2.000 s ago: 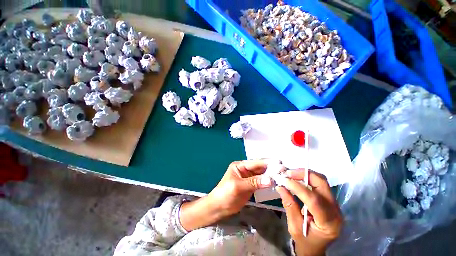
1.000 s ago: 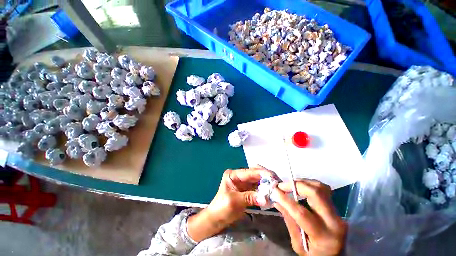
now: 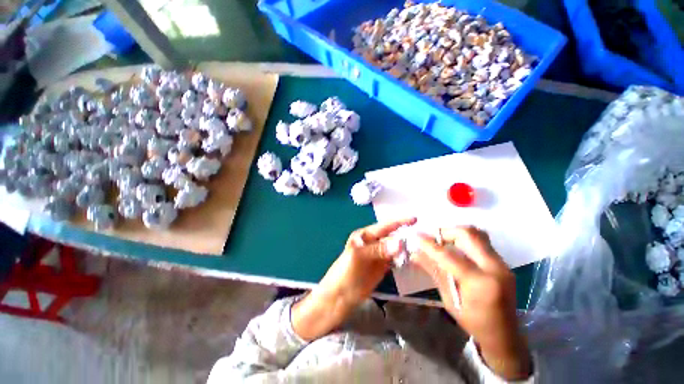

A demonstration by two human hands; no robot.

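Note:
My left hand (image 3: 358,264) holds a white knobbly resin body (image 3: 401,246) between thumb and fingers, over the near edge of the paper sheet. My right hand (image 3: 472,279) touches the same body with its fingertips. A thin pale applicator stick (image 3: 453,291) lies in the right hand; most of it is hidden by the fingers. The red cap (image 3: 461,195) sits on the white paper sheet (image 3: 517,217). One resin body (image 3: 363,192) rests at the sheet's left corner. Whether an insert part is between the fingers cannot be told.
A loose pile of resin bodies (image 3: 319,150) lies left of the paper. Rows of bodies cover the brown board (image 3: 238,196) at far left. The blue parts bin (image 3: 469,135) stands behind the paper. A clear plastic bag (image 3: 574,240) of bodies is at right, with a second blue bin (image 3: 611,67) behind.
The right hand has turned and its fingers now cover more of the stick, whose upper length no longer stands out over the paper. The view has shifted. Both hands stay at the resin body.

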